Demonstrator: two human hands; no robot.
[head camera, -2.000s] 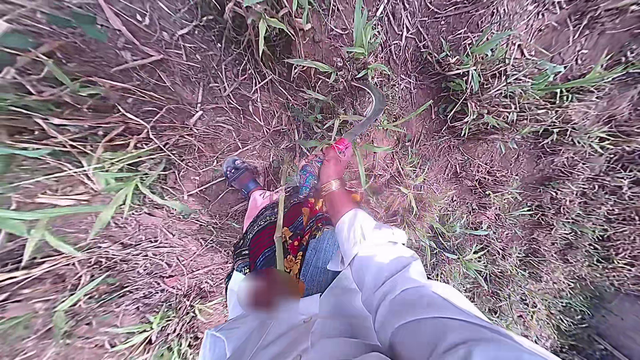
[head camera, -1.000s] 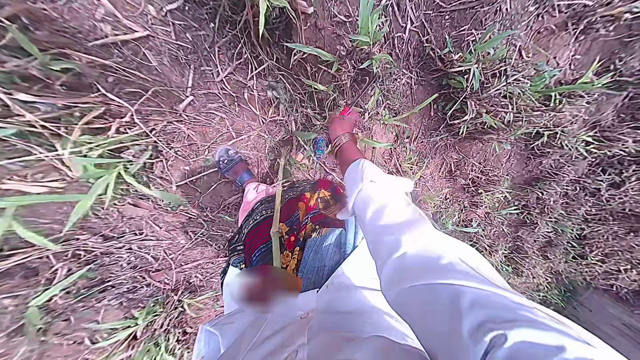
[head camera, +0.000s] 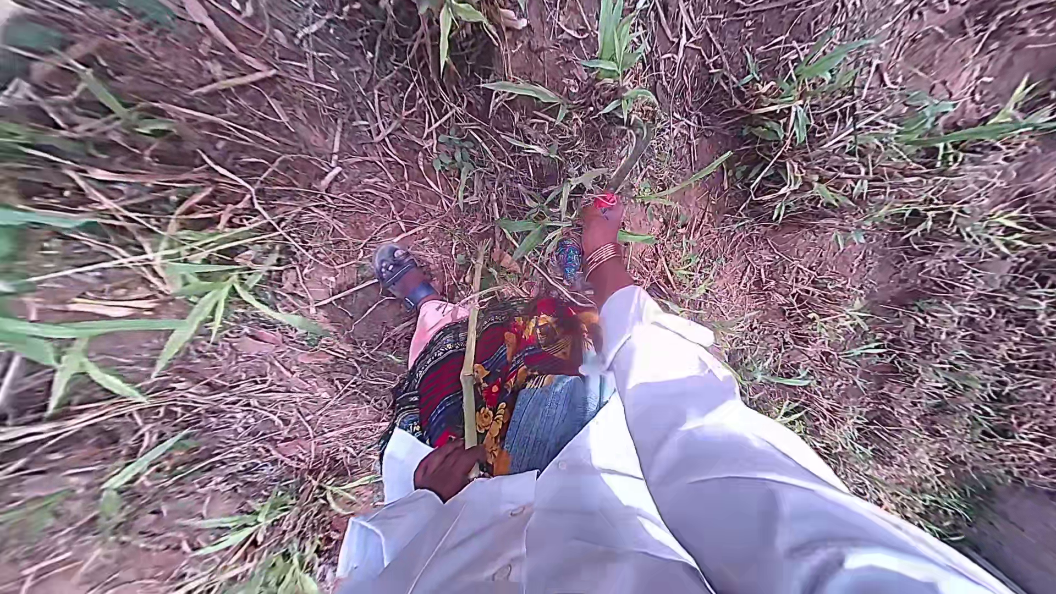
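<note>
My right hand (head camera: 602, 224), with bangles at the wrist, is stretched forward and closed on the red handle (head camera: 606, 200) of a sickle. The sickle's curved blade (head camera: 634, 155) points away from me among grass stems, its tip partly hidden by leaves. My left hand (head camera: 450, 469) is near my waist, shut on a long pale green plant stalk (head camera: 469, 363), which lies over my patterned skirt cloth (head camera: 503, 355) and points forward. Low green leaves (head camera: 532, 235) grow just left of my right hand.
Dry stems and roots cover reddish soil around me. My sandalled foot (head camera: 403, 272) is at the left and the other (head camera: 569, 256) beside my right wrist. Grass clumps stand at the left (head camera: 210, 309), the upper right (head camera: 804, 91) and ahead (head camera: 615, 41).
The sickle blade, plainly in view two seconds ago and hardly visible one second ago, shows again ahead of my right hand. My left hand stays at my waist with the stalk.
</note>
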